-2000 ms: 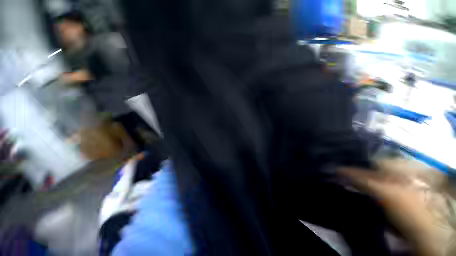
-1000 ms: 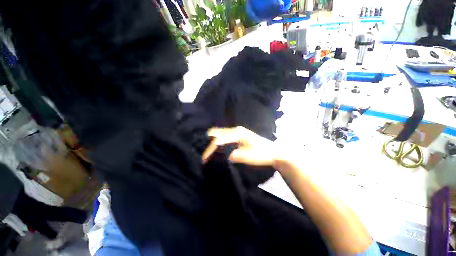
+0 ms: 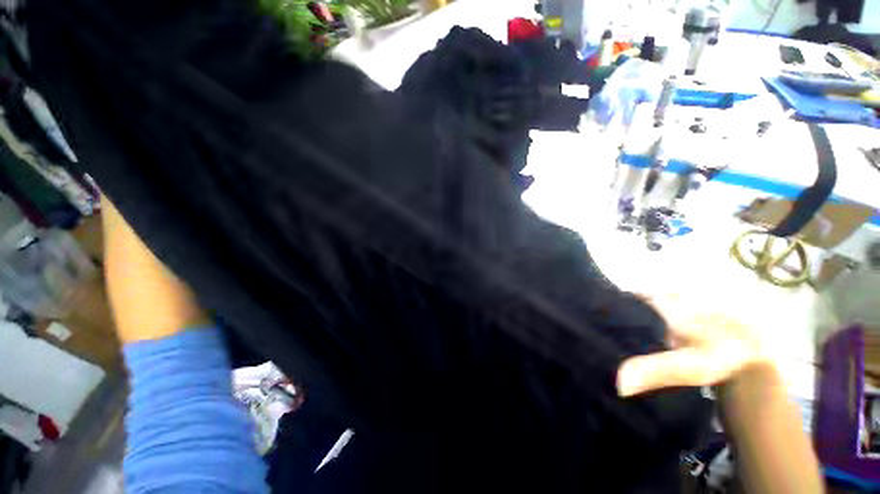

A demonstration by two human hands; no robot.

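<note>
A large black garment piece [image 3: 386, 251] is stretched from the upper left to the lower right, blurred, with long lines across it. My right hand [image 3: 700, 362] is at its right end, the thumb over the cloth and the other fingers partly hidden or washed out. My left forearm in a blue sleeve rises at the left; my left hand is hidden behind the cloth. More black cloth [image 3: 473, 87] lies bunched on the white table behind. The sewing machine's needle area [image 3: 651, 217] is to the right of the cloth.
Gold-handled scissors [image 3: 770, 258] lie by brown cardboard [image 3: 835, 220] and a black strap [image 3: 820, 183] at right. A purple box [image 3: 839, 405] stands at the lower right. Plants [image 3: 371, 12] are at the top. Hanging clothes [image 3: 39, 154] and a white panel [image 3: 43, 381] are at left.
My right hand has moved right and down with the cloth's edge. My left forearm has come into view at the left. The cloth is now stretched diagonally across the view.
</note>
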